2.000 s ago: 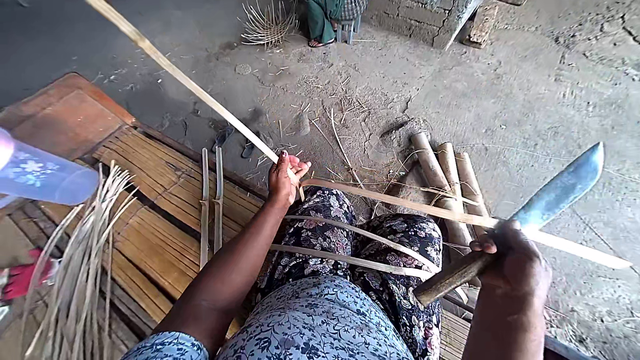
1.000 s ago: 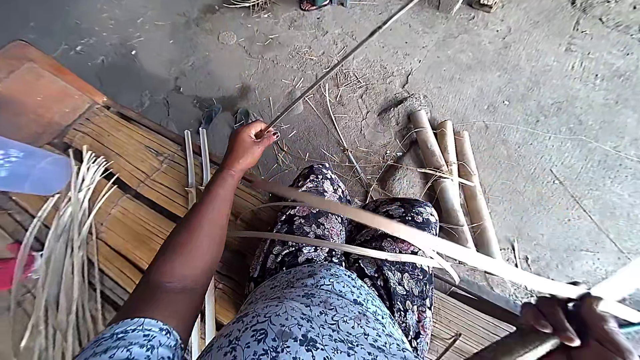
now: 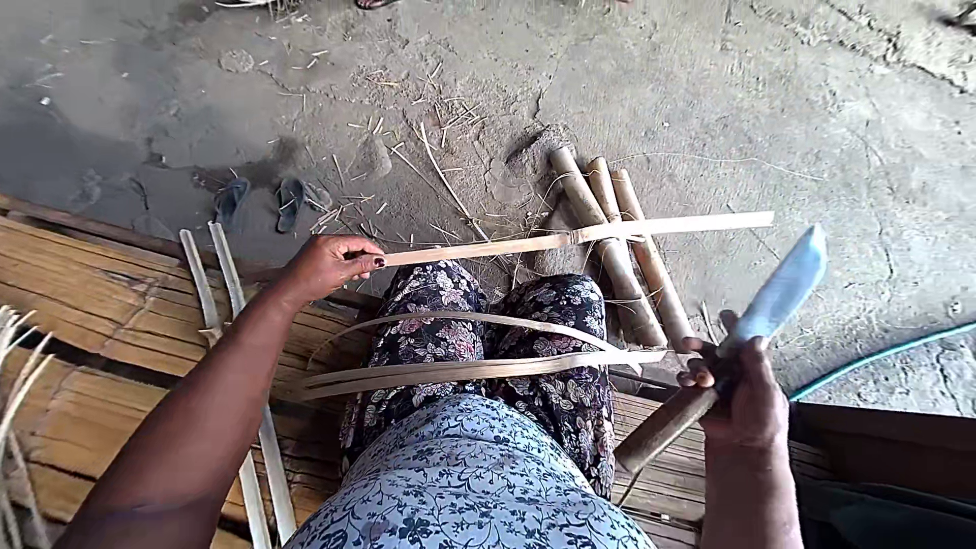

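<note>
My left hand (image 3: pixel 332 264) pinches the left end of a bamboo strip (image 3: pixel 496 248), which stretches to the right above my knees and over the bamboo poles. In my right hand (image 3: pixel 743 389) is a large knife; its wooden handle (image 3: pixel 667 431) points down and left, and its broad metal blade (image 3: pixel 785 286) points up and right. Thin bamboo strips (image 3: pixel 457 371) lie across my lap, their right ends a little left of my right hand. Another thin curved strip (image 3: pixel 488 318) crosses my thighs just above them.
I sit on a slatted bamboo bench (image 3: pixel 99 381). Split bamboo lengths (image 3: pixel 271 450) lie on it beside me, with a bundle of strips (image 3: pixel 15 427) at far left. Bamboo poles (image 3: pixel 610 244), sandals (image 3: pixel 290 204) and shavings are on the concrete floor. A green hose (image 3: pixel 884 352) lies at right.
The long strip that slanted up from my left hand now lies level, pointing right. A strip between my hands now rests on my lap, away from the knife.
</note>
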